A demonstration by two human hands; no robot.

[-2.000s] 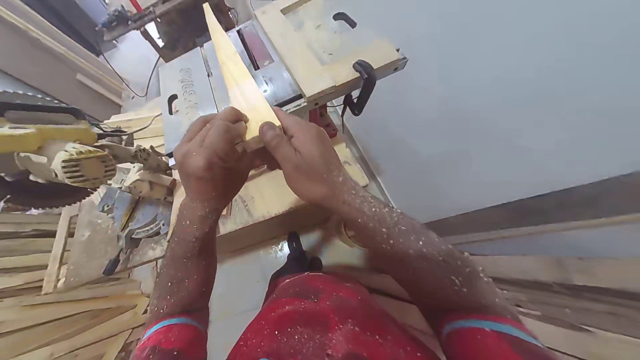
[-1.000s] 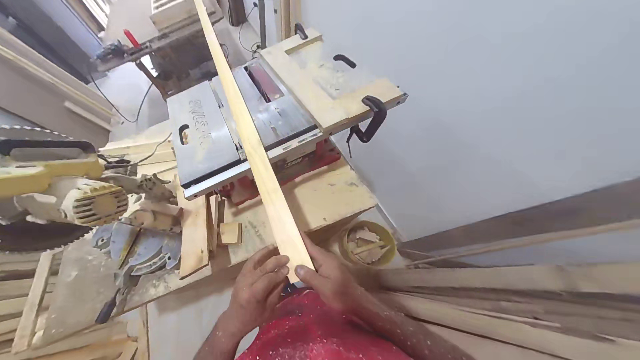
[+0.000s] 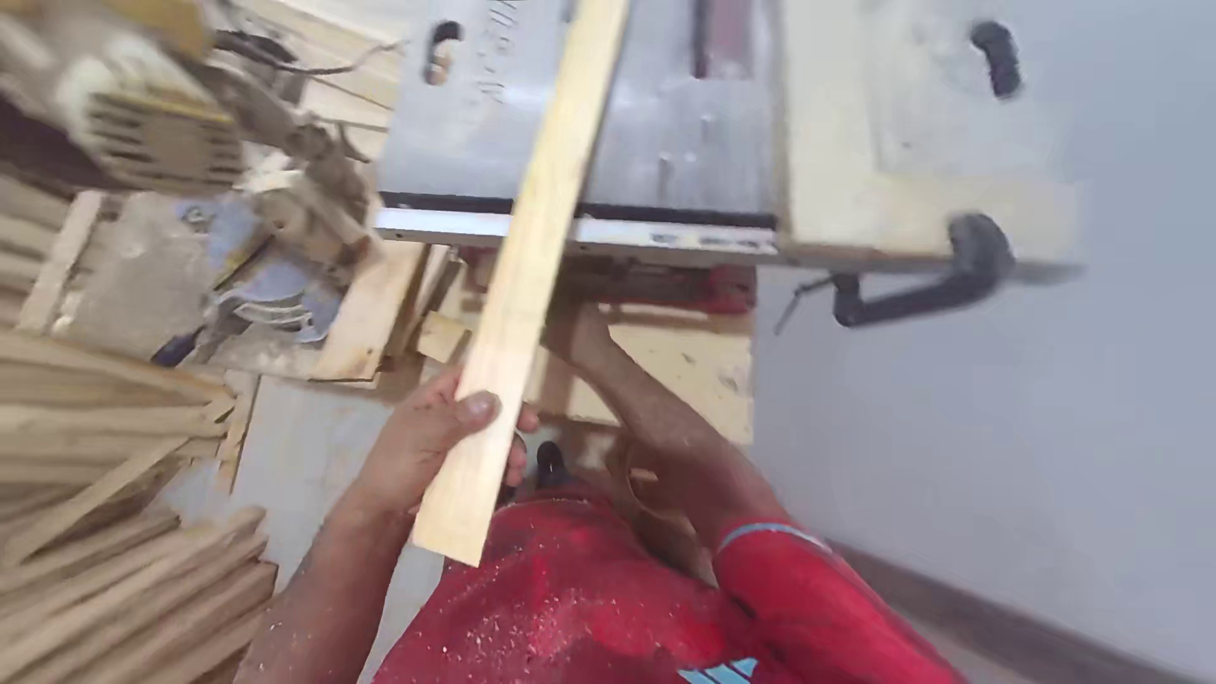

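A long, narrow wooden board [image 3: 532, 256] lies slantwise over the metal top of a table saw [image 3: 665, 152], its near end sticking out over the front edge toward my red shirt. My left hand [image 3: 437, 437] grips the board close to that end, thumb on top and fingers curled beneath. Reaching under the saw's front edge, by the red base [image 3: 727, 288], is my right hand [image 3: 575, 328]; the board and saw partly cover it, and its fingers are hidden. A wooden fence panel [image 3: 845, 190] is held at the right of the saw top by a black clamp [image 3: 978, 256].
A dusty miter saw [image 3: 161, 133] stands at the left, with stacked wood strips [image 3: 123, 589] below it. Wood offcuts [image 3: 370, 323] lie on the bench beneath the table saw. A pale wall [image 3: 1045, 456] runs along the right, and a round container [image 3: 636, 475] sits beside my right forearm.
Both hands were at the board's near end one second ago. My right hand has left it and moved forward under the saw's edge; my left still holds the board. The view has shifted closer to the saw.
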